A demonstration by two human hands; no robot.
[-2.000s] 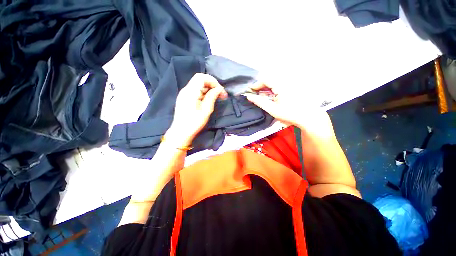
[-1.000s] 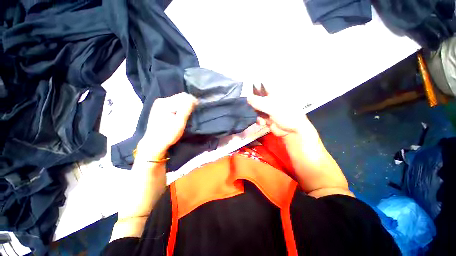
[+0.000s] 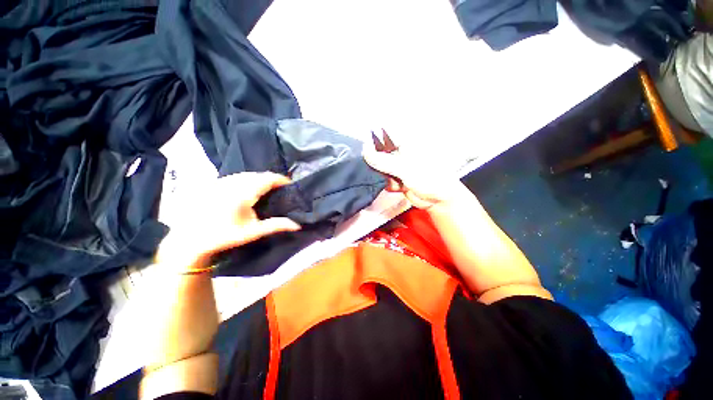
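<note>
Dark trousers (image 3: 344,187) lie on the white table against my apron, with a light grey pocket bag (image 3: 313,146) turned out. My left hand (image 3: 223,219) is at their left side, thumb and fingers spread around a dark fold, not visibly pinching it. My right hand (image 3: 410,176) is at their right edge and holds thread snips (image 3: 384,141), whose two dark pointed blades stick up apart. The snips' handle is hidden in the hand. Whether the right fingers also pinch the cloth edge is unclear.
A large heap of dark garments (image 3: 86,94) covers the left of the table (image 3: 352,62). More dark cloth (image 3: 508,19) lies at the far right. A wooden stool or bench (image 3: 658,109) and a blue plastic bag (image 3: 649,336) are on the right. Part of another person's pale clothing (image 3: 692,86) shows.
My left hand has moved left and down, and its fingers have opened. My right hand has turned so the snip blades show. The waistband part has been shifted and folded, with the pocket bag spread out.
</note>
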